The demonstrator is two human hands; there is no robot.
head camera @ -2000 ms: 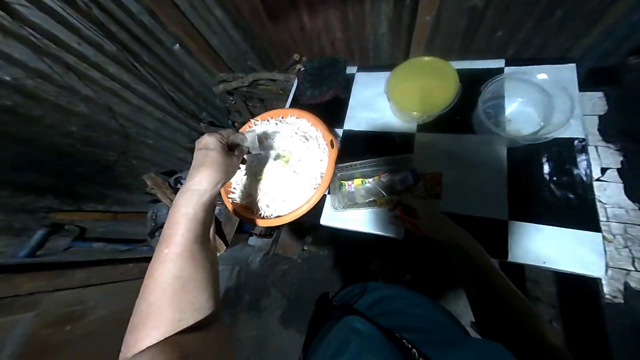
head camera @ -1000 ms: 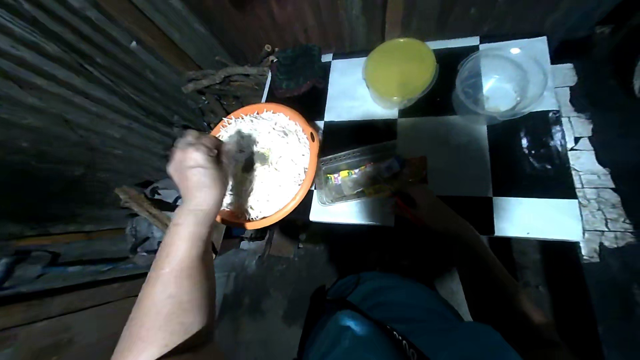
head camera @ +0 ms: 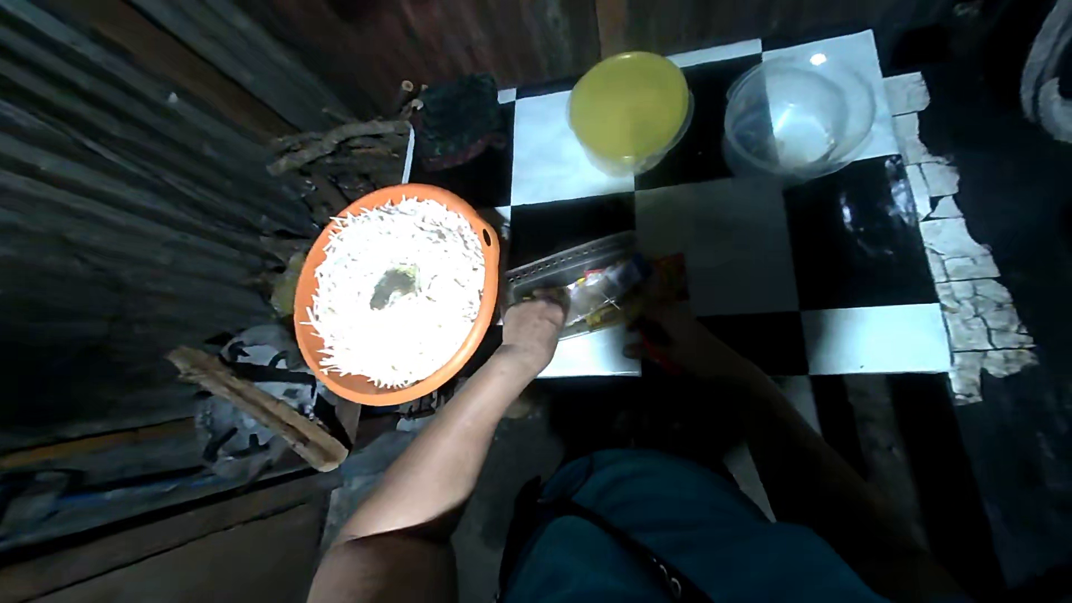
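An orange plastic basin (head camera: 489, 293) full of white shredded strips, with a darker greenish patch in the middle, stands at the table's left end. My left hand (head camera: 533, 328) is at the near left edge of a clear plastic container (head camera: 536, 270) that holds small colourful packets (head camera: 605, 293); its fingers dip inside, and their grip is hidden. In shadow at the container's right side is my right hand (head camera: 662, 331), beside something red (head camera: 657, 350); whether it holds this is too dark to tell.
A tub with a yellow lid (head camera: 628, 109) and a clear round plastic tub (head camera: 800, 117) stand on the black-and-white checkered table (head camera: 712, 243). Sticks of wood (head camera: 260, 406) lie at the left, near a corrugated metal wall (head camera: 109, 167). A broken tiled edge (head camera: 971, 285) borders the table's right side.
My left hand has moved from above the orange basin rightward to the clear container. My right hand stays beside the container.
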